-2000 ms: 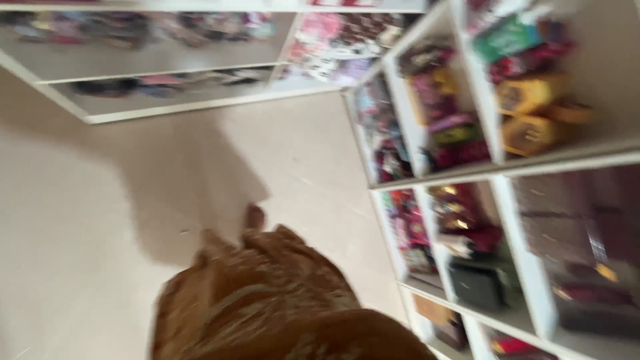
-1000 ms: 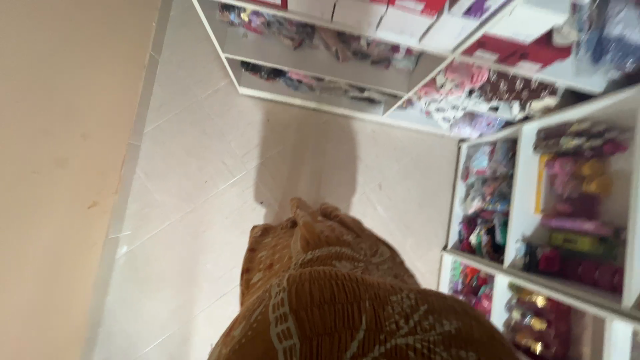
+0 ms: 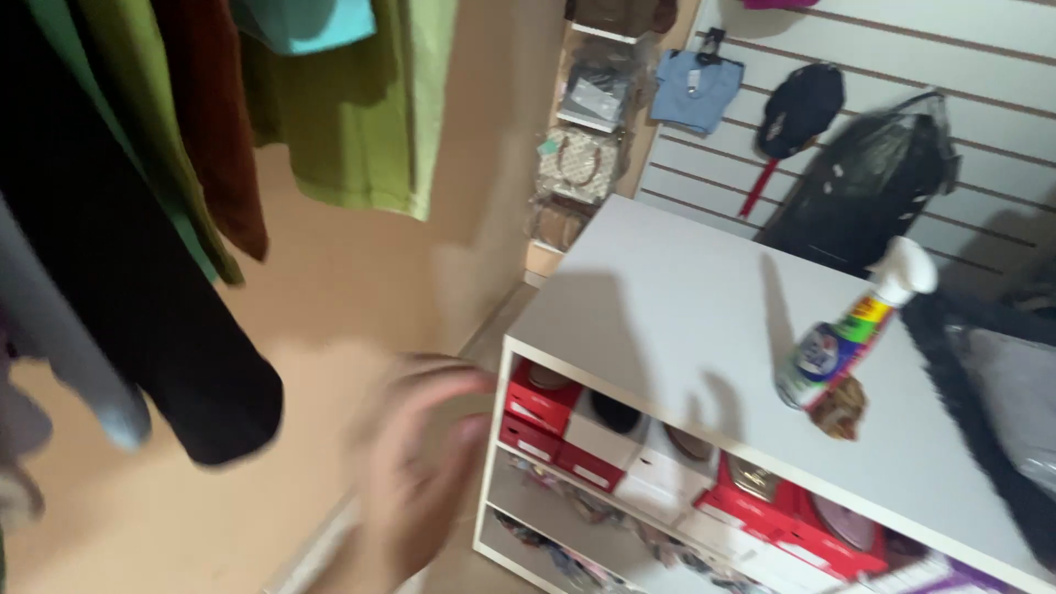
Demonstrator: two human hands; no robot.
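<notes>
My left hand (image 3: 425, 462) is blurred and raised at lower centre-left, just left of the white shelf unit (image 3: 660, 280). Its fingers and thumb curve apart with nothing between them. On the unit's top, to the right of my hand, stands a spray bottle (image 3: 841, 346) with a white trigger head and a coloured label. A small crumpled brown item (image 3: 841, 408) lies against its base. My right hand is out of view.
Hanging garments (image 3: 355, 124) fill the upper left. Shoe boxes (image 3: 594, 429) sit inside the unit. A slatted wall panel (image 3: 891, 41) holds a dark cap (image 3: 800, 107) and a black bag (image 3: 866, 181). Dark fabric with a plastic-wrapped item (image 3: 1006, 396) lies at the right edge.
The view has swung up from the floor and brown clothing to the unit's top and the wall. My left hand has come into view, unseen in the earlier frames.
</notes>
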